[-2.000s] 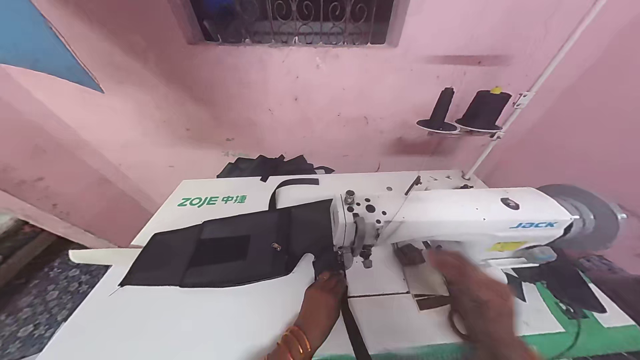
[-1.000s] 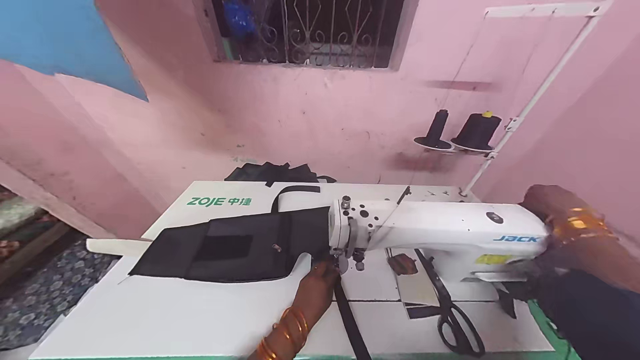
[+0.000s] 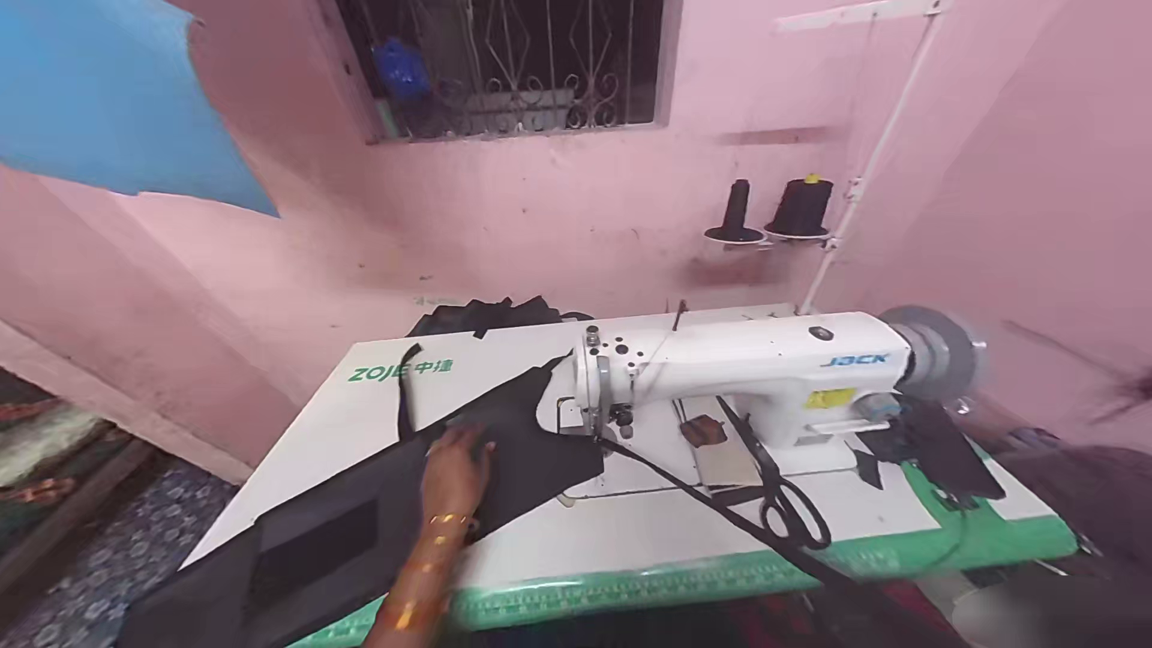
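My left hand [image 3: 456, 472] lies on a large black fabric piece [image 3: 517, 463], its fingers on the cloth. The fabric reaches from the needle area of a white Jack sewing machine [image 3: 747, 355] down over the table's near left edge. From the needle area a black strip [image 3: 684, 486] runs to the lower right, over the table's front edge. My right hand cannot be seen; a blurred dark shape fills the lower right. A pair of black-handled scissors [image 3: 776, 486] lies right of the needle, close to the strip.
The white table [image 3: 540, 562] has a green front edge. Folded black fabric [image 3: 486, 317] lies at its back, a narrow black strip [image 3: 405, 396] at its left. Black thread cones [image 3: 800, 209] stand on a rack behind the machine. More black pieces [image 3: 954, 450] lie near the handwheel [image 3: 940, 351].
My left hand has moved left from the needle onto the fabric, which has turned and come toward the near left edge. My right hand has left the handwheel end and gone out of view.
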